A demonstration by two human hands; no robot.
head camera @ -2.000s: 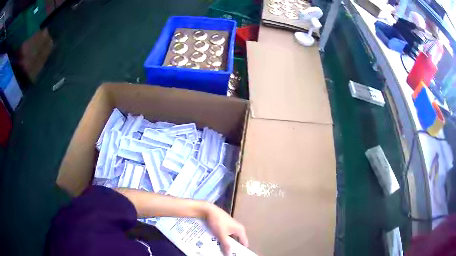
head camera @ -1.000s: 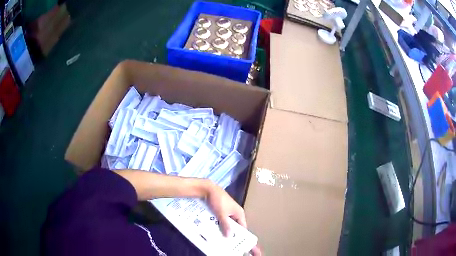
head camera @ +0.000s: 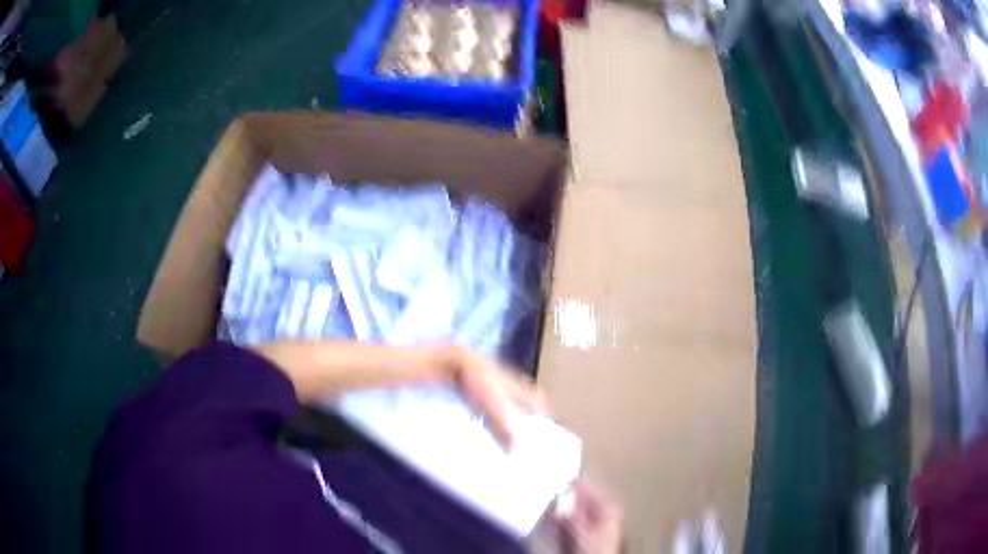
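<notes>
A long white retail box (head camera: 477,460) lies slanted in front of me at the bottom, its print blurred. My left hand (head camera: 504,398) grips it from above near its right end. My right hand (head camera: 590,522) is blurred at the bottom, with its fingertips at the box's right end by a small white part. I cannot tell whether it grips that part or the box's end. The box's lower left part is hidden by my dark sleeve.
An open brown carton (head camera: 401,141) of pale trays (head camera: 358,260) stands beyond my arm. A blue crate (head camera: 433,95) with shiny round parts is behind it. Flattened cardboard (head camera: 650,271) lies to the right, then a green belt with white boxes (head camera: 861,363). A red-pink sleeve (head camera: 953,503) shows at right.
The white box's right end has turned up and right with my left hand on it. More of my right hand has come into view at that end. The camera view has shifted and blurred.
</notes>
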